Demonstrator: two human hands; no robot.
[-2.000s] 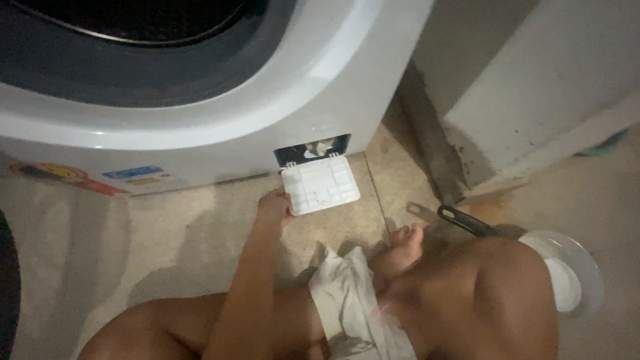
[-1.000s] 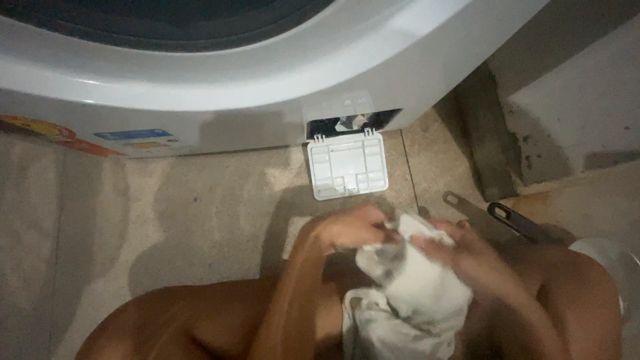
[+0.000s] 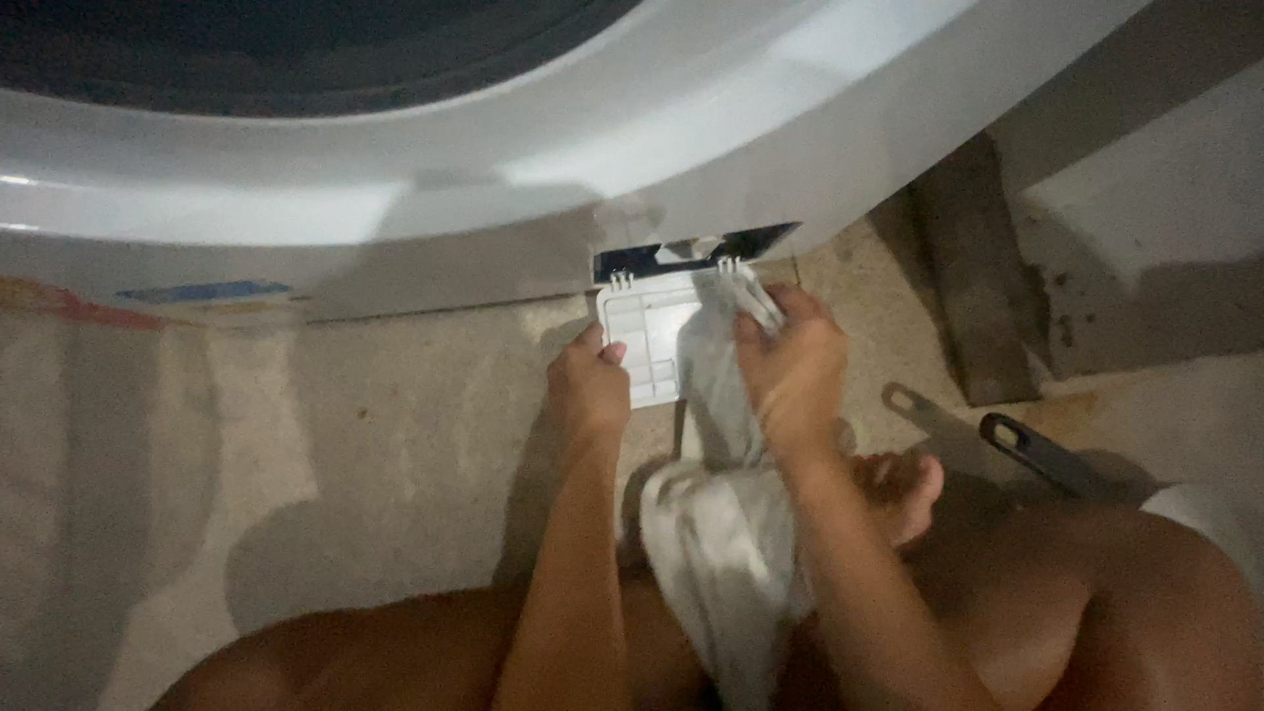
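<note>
A white plastic hatch cover (image 3: 642,341) hangs open by its hinge clips below a dark opening (image 3: 691,251) low in the front panel of a white front-loading washing machine (image 3: 474,183). My left hand (image 3: 591,385) grips the cover's left edge, thumb on its inner ribbed face. In my right hand (image 3: 795,360) is a pale cloth (image 3: 731,523), one end of it against the right part of the cover and the rest draped down to my lap. The cloth hides part of the cover. Inside the opening, a light-coloured part shows.
A black handle (image 3: 1037,454) with a hanging hole lies over the tiled floor (image 3: 395,425) at the right, beside a pale round item (image 3: 1195,513) partly behind my knee. A dark strip (image 3: 978,276) and a stained pale panel (image 3: 1165,227) stand at the right. My bare foot is close to the cloth.
Two seconds ago the cloth lay on my lap; one second ago both hands held it in front of the cover. Now my left hand holds the cover and my right has brought the cloth up to it.
</note>
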